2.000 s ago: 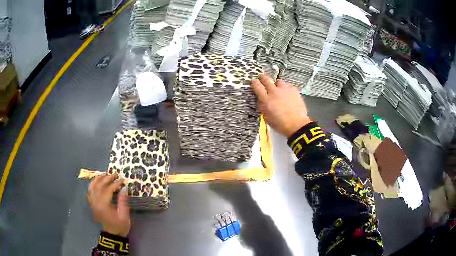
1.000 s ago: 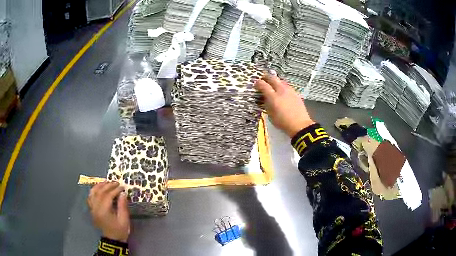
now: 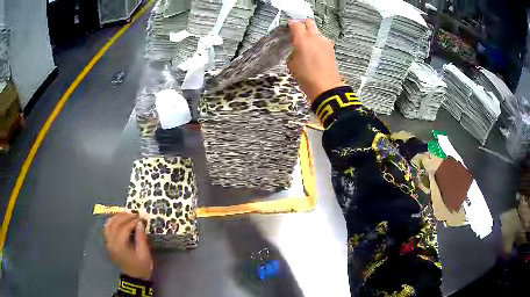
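Note:
The tall stack (image 3: 253, 148) of leopard panels stands at the middle of the grey table. My right hand (image 3: 314, 55) pinches the right end of a thin handled bundle (image 3: 255, 55) and holds it lifted and tilted, its grey-brown reverse showing. The bundle's left end is low at the tall stack's back left edge. The short stack (image 3: 163, 194) lies at the left, leopard face up. My left hand (image 3: 129, 243) rests at its front left corner, fingers bent; whether it grips the stack is unclear.
A blue binder clip (image 3: 268, 269) lies in front. Yellow-orange tape (image 3: 255, 206) runs around the tall stack's front and right. Tied grey-white bundles (image 3: 378, 52) stand behind. A white object (image 3: 172, 109) is at the back left. Fabric scraps (image 3: 453, 184) lie at the right.
My right hand has risen from the tall stack's right edge, lifting the top panels up at their right end. My left hand has barely moved.

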